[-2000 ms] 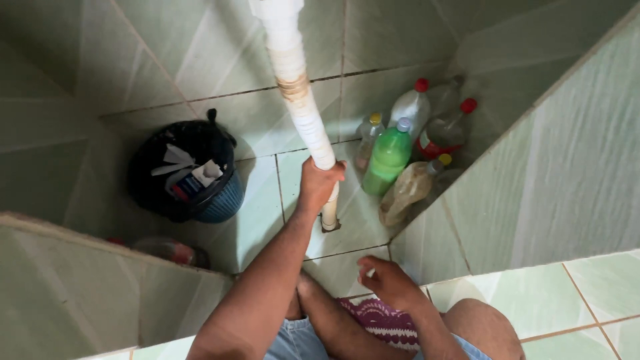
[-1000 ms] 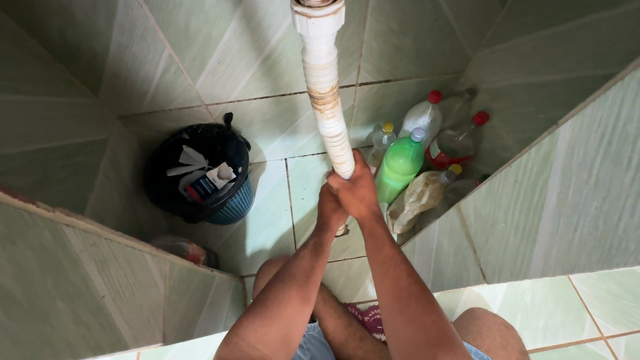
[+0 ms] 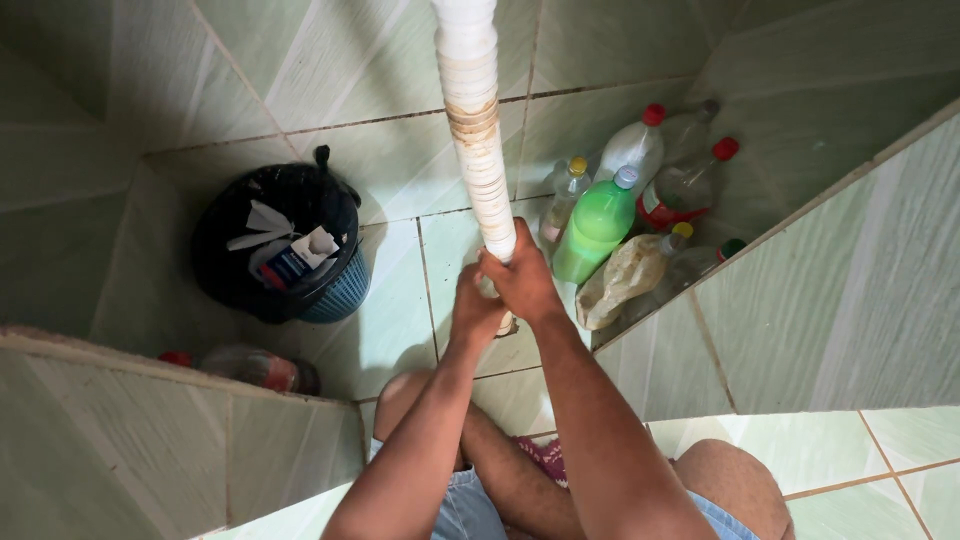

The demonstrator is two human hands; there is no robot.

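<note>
A white corrugated drain hose (image 3: 484, 169) with brown stains runs down from the top of the view to a hole in the tiled floor. My right hand (image 3: 523, 274) is wrapped around its lower part, thumb across the front. Just below and to the left, my left hand (image 3: 478, 304) is at the hose, its fingers curled; how firmly it holds is partly hidden by the right hand. Under both hands the hose's lower end (image 3: 505, 324) shows at the floor hole, whose edge is dark and ragged.
At the left stands a blue plastic basket (image 3: 337, 289) lined with a black bag (image 3: 225, 262) of trash. A bottle (image 3: 251, 366) lies behind the left tiled partition (image 3: 180, 435). Several plastic bottles, one with green liquid (image 3: 596, 225), stand by the right tiled partition (image 3: 802, 300).
Two seconds ago only my left hand held the hose, and my right hand was off it, above my lap. My right hand has since moved up onto the hose.
</note>
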